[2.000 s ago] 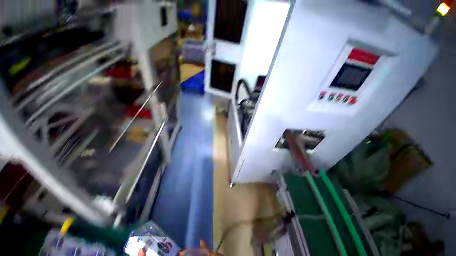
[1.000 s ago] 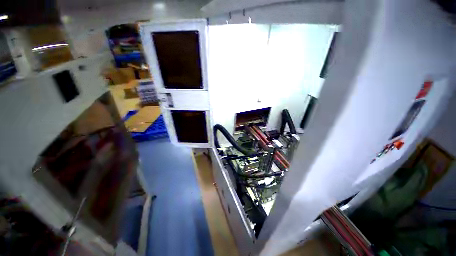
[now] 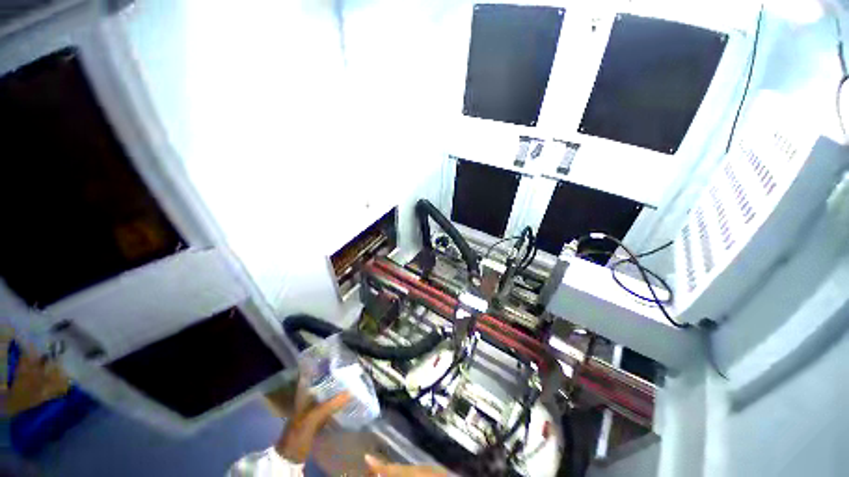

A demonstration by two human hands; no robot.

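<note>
My left hand [image 3: 309, 421], with a light sleeve, holds clear plastic packs [image 3: 346, 384] in front of the machine bed's near left edge. The packs are shiny and blurred; I cannot tell how many there are. My right hand [image 3: 405, 469] is low at the bottom edge, mostly cut off, with a fingertip pointing towards the packs but apart from them. Whether it holds anything is hidden. The machine bed [image 3: 465, 405] has metal plates and fixtures beyond my hands.
Red rails [image 3: 507, 337] cross the bed from a dark slot [image 3: 365, 250] in the white wall. Black curved conduits [image 3: 400, 348] loop over the near side. A machine door [image 3: 140, 298] stands at left. A vented white cover [image 3: 740, 210] and dark-windowed doors [image 3: 515, 63] are beyond.
The view has moved from the aisle and control panel into the open machine cabinet. Both hands, out of view one second ago, now show at the bottom, the left with packs.
</note>
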